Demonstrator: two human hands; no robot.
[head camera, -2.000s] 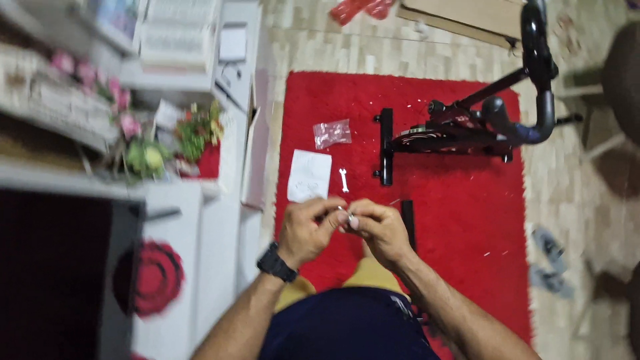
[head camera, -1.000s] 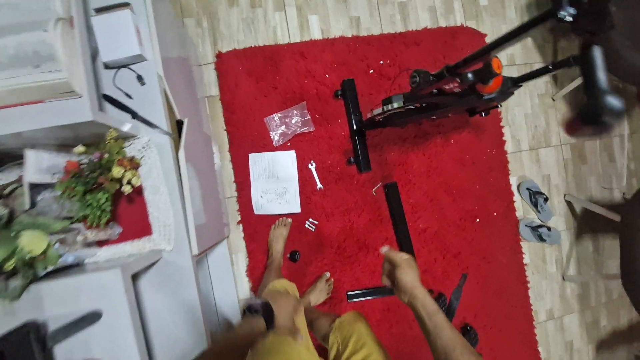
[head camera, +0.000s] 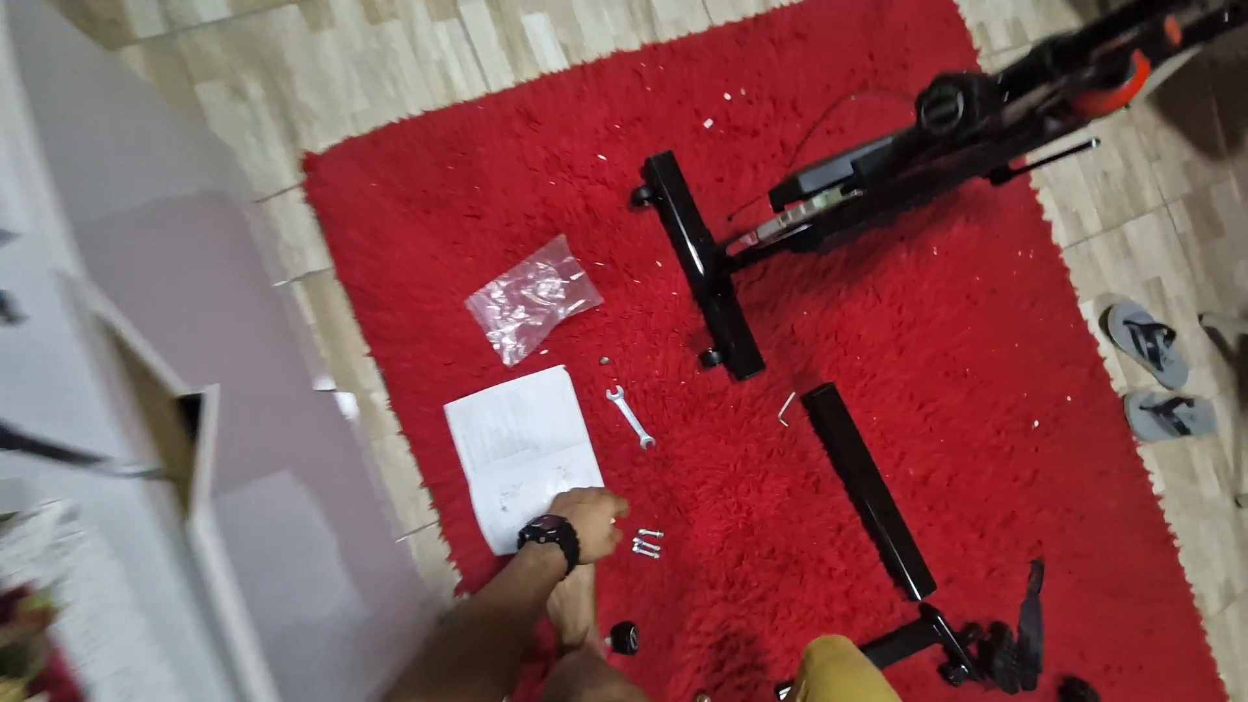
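Note:
My left hand (head camera: 588, 522), with a black watch on its wrist, reaches down over the lower right corner of a printed instruction sheet (head camera: 526, 439). Its fingers are curled, and whether they hold something is hidden. Just right of the fingertips, several metal bolts (head camera: 646, 546) lie on the red shag rug (head camera: 702, 468). An open-end wrench (head camera: 631, 417) lies right of the sheet, and a hex key (head camera: 786, 409) farther right. A clear plastic bag (head camera: 534, 300) is above the sheet. A black knob (head camera: 623, 638) lies near my foot. My right hand is out of view.
The black exercise bike frame (head camera: 877, 180) stands on its crossbar (head camera: 702, 263) at the upper right. A black metal tube (head camera: 868, 487) and strapped black parts (head camera: 994, 648) lie lower right. Grey flip-flops (head camera: 1150, 341) are beside the rug. White furniture (head camera: 146, 292) borders the left.
Two seconds ago both hands were together in front of my body; now my left hand is down by the bolts and my right hand has left the view. The view has moved closer to the rug.

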